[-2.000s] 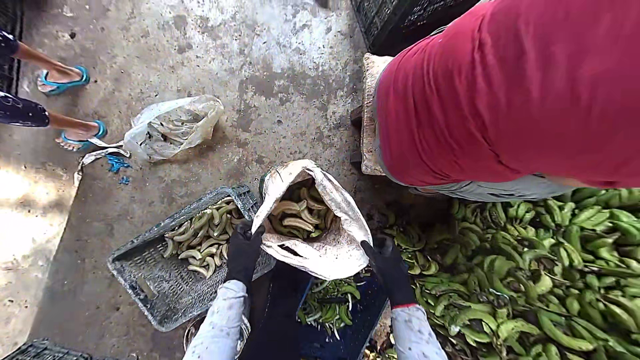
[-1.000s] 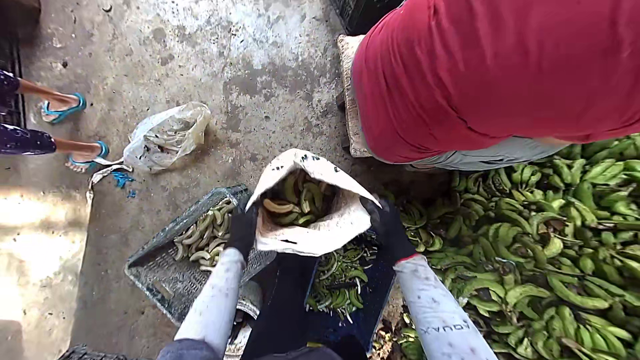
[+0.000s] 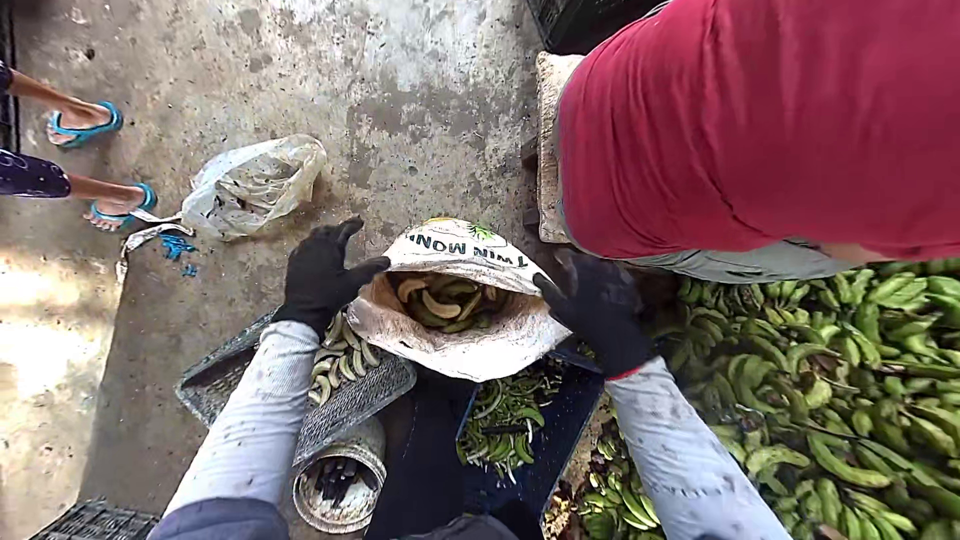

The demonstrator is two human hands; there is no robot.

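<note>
A white woven sack [image 3: 465, 345] stands with its mouth open, bananas or plantains [image 3: 442, 306] visible inside. My left hand [image 3: 322, 274], in a black glove, is at the sack's left rim with thumb and fingers spread apart. At the right rim is my right hand [image 3: 600, 307], also black-gloved, its fingers apart and their tips near or against the rim. Whether either touches the sack is not certain. Left of the sack, a grey plastic crate [image 3: 360, 390] holds more peeled-looking fruit [image 3: 341, 364]. Below it, green peels [image 3: 510, 431] lie in a blue container [image 3: 562, 442].
A person in a red shirt [image 3: 720, 135] sits at the upper right, above a large pile of green plantains [image 3: 847, 397]. Another person's feet in blue sandals [image 3: 112, 202] are at the left, near a clear plastic bag [image 3: 255, 184]. A dirty bucket [image 3: 341, 487] stands below the crate.
Both hands held the sack's rim earlier; now the left hand's fingers are spread and the right hand's grip has loosened. The far rim, with printing, now leans in over the mouth.
</note>
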